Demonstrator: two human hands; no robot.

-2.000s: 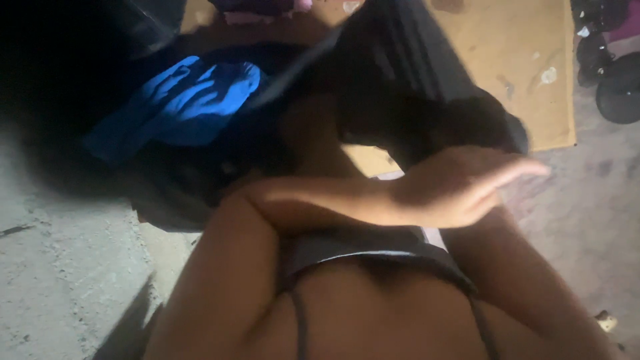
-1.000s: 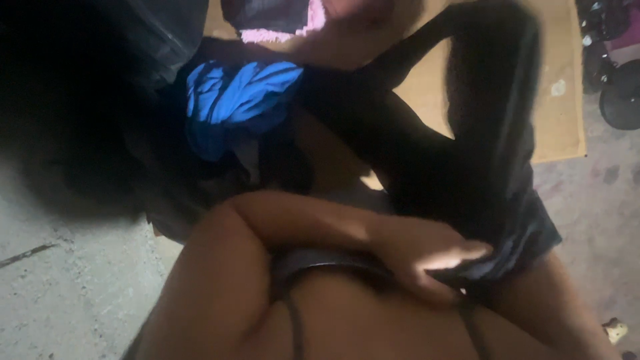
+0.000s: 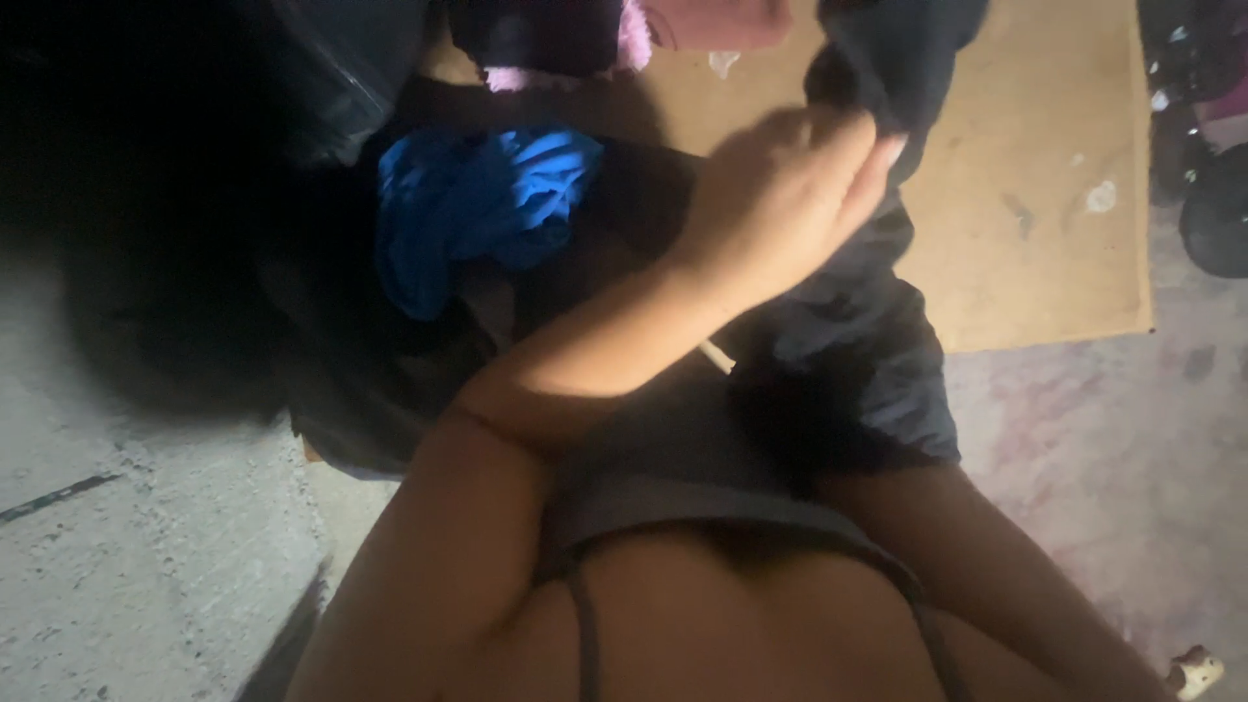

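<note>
A long piece of dark cloth (image 3: 868,361), perhaps a garment, runs from the top of the head view down to my right forearm and covers its far part. My left arm crosses in front of my body, and my left hand (image 3: 799,195) lies against this cloth with its fingers bent and close together. Blur hides whether the fingers grip it. My right hand is hidden, with the forearm passing under the dark cloth. A crumpled blue cloth (image 3: 487,205) lies left of my left hand, on darker material.
Tan board or sheet (image 3: 1033,244) spreads beneath the cloth at the right. Pink fabric (image 3: 721,21) and a dark item with fluffy pink edging (image 3: 536,34) are at the top. Black round objects (image 3: 1219,214) stand at the right edge. Rough grey floor (image 3: 127,565) shows at lower left.
My left hand has moved forward, away from my body, along the dark cloth. The cloth was raised and bunched two seconds ago; now it stretches forward from my right forearm.
</note>
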